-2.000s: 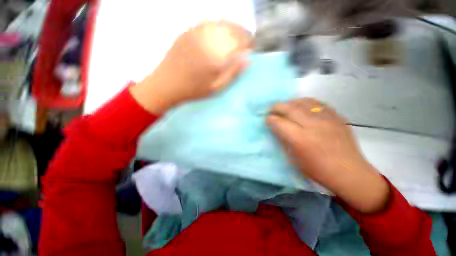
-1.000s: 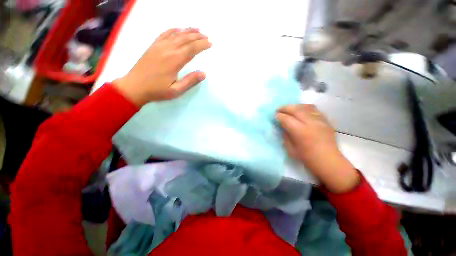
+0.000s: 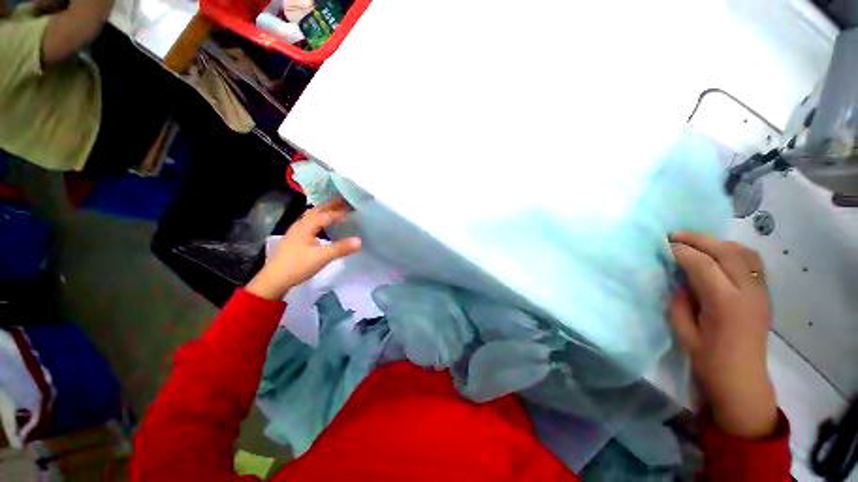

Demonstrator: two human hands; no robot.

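Thin pale aqua fabric (image 3: 574, 254) lies over the front edge of the white table and reaches toward the presser foot (image 3: 753, 168) at the right. More aqua and whitish fabric (image 3: 423, 320) is heaped on my lap. My left hand (image 3: 306, 252) is at the table's front left edge, fingers spread, beside the fabric's left end; its fingertips are partly behind the sheer cloth, and I cannot tell if it grips. My right hand (image 3: 724, 306) is at the fabric's right part with fingers bent and the edge pinched.
The white table (image 3: 452, 104) fills the upper middle. A red basket (image 3: 306, 55) with small items stands at its upper left. Black shears (image 3: 835, 442) lie at the lower right. The machine head (image 3: 833, 122) is at the right edge. Another person's arm and yellow-green top (image 3: 47, 94) show upper left.
The view has turned to the left. My left hand has moved from the tabletop down to the front left edge. My right hand stays on the fabric near the machine.
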